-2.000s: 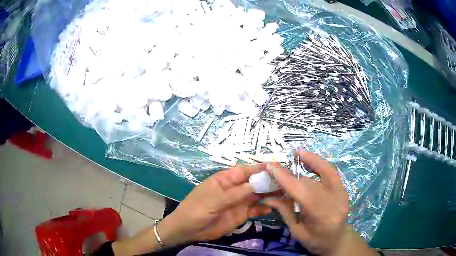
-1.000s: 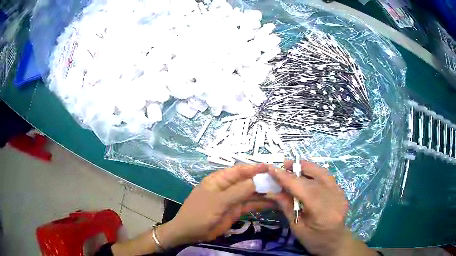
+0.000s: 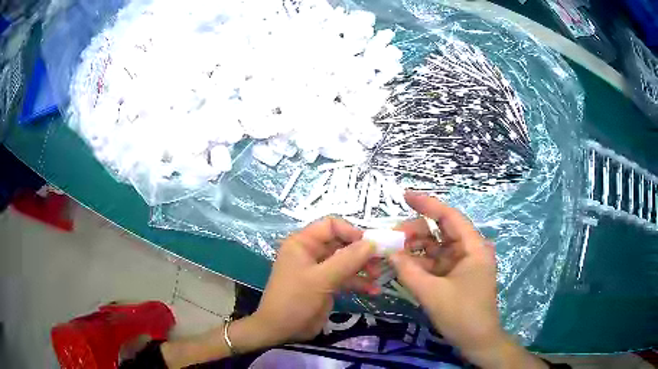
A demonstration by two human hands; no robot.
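My left hand (image 3: 310, 277) holds a white plastic cap (image 3: 384, 240) between thumb and fingers, near the front edge of the plastic sheet. My right hand (image 3: 454, 277) touches the cap's right side with its thumb and fingers. A slim rod with a white part (image 3: 433, 229) sticks up between the right fingers; its lower part is hidden. A large heap of white caps (image 3: 238, 79) lies at the left, a pile of dark-and-white rods (image 3: 462, 122) at the right. Short white sticks (image 3: 346, 191) lie scattered between the heaps and my hands.
Clear crinkled plastic sheet (image 3: 552, 245) lies under the parts on the green table (image 3: 606, 303). White bars in ladder-like rows (image 3: 620, 186) lie at far right, with a single thin piece (image 3: 584, 251) below. A blue tray (image 3: 40, 97) is at upper left. Red stools (image 3: 108, 335) stand on the floor.
Both hands have opened out around the cap, which is now higher and more exposed. The rod in my right hand has tilted and is less visible. The right index finger has lifted.
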